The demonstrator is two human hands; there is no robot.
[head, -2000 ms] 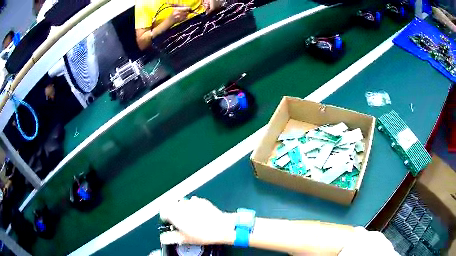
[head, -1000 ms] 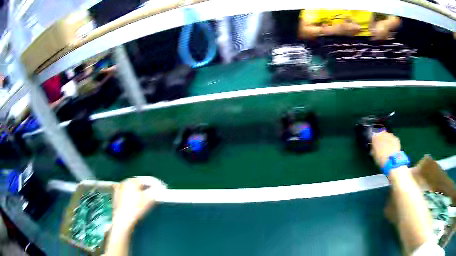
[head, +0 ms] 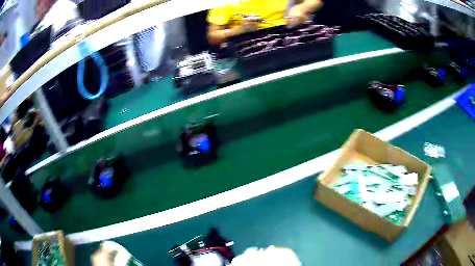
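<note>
A black unit with a silvery round part and thin wires lies on the bench at the bottom edge, partly cut off. My right hand is just right of it, blurred and cut off by the edge; its fingertips and grip are hidden. My left hand is at the bottom left, blurred, with a white covering; a greenish edge shows beside it, but I cannot tell if it holds a board. A small carton of green boards is left of it. A larger carton holds white and green flat pieces.
The green conveyor carries several black units with blue parts behind a white rail. A ribbed green panel and a small clear bag lie right of the large carton. A person in yellow works across the belt.
The view has turned right. My right hand has moved from a unit on the belt to the bench, where a unit now lies beside it. My left hand now shows lower in the picture.
</note>
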